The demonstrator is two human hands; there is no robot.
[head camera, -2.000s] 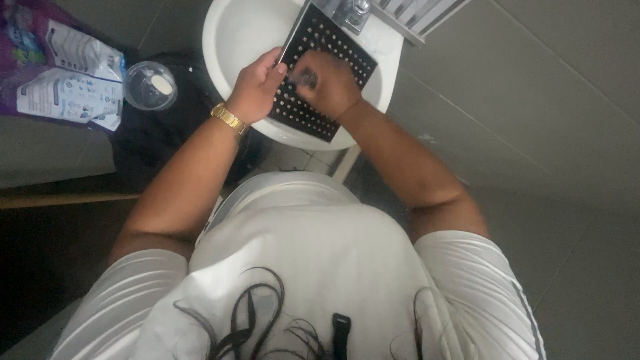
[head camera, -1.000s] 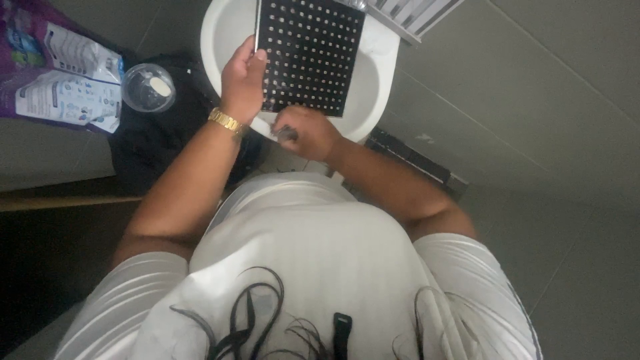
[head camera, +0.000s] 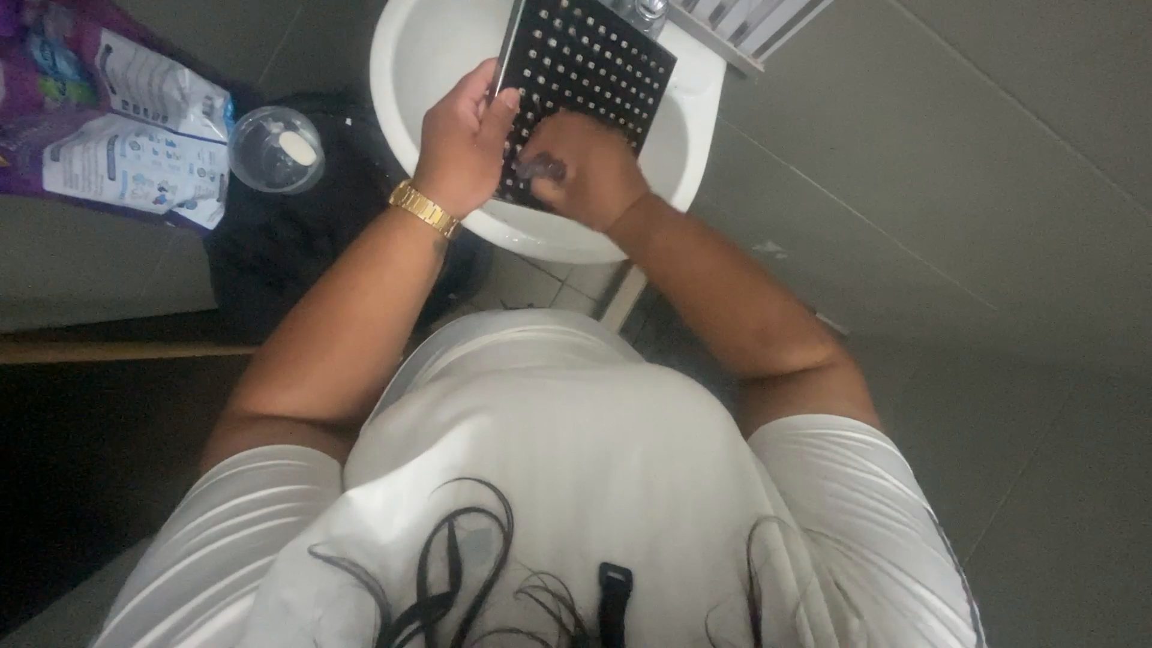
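My left hand [head camera: 463,139], below which a gold-coloured watch or bracelet [head camera: 423,209] circles the wrist, grips the left edge of a black perforated panel [head camera: 598,67]. The panel is tilted over a white washbasin [head camera: 531,241], and rows of small light dots or holes cover its face. My right hand [head camera: 585,171] is curled against the lower part of the panel, around a small greyish thing [head camera: 542,168] too blurred to name. The fingertips of that hand are partly hidden.
A metal tap [head camera: 650,11] stands at the basin's back, beside a grey slatted rack [head camera: 729,31]. At the left are purple and white plastic packages [head camera: 135,166] and a clear plastic cup [head camera: 275,149] with a whitish piece in it. A grey tiled wall [head camera: 936,162] rises at the right.
My right hand has moved up from below the panel's lower edge onto its face. The panel, more upright one second ago, is tilted again. My left hand keeps hold of its edge.
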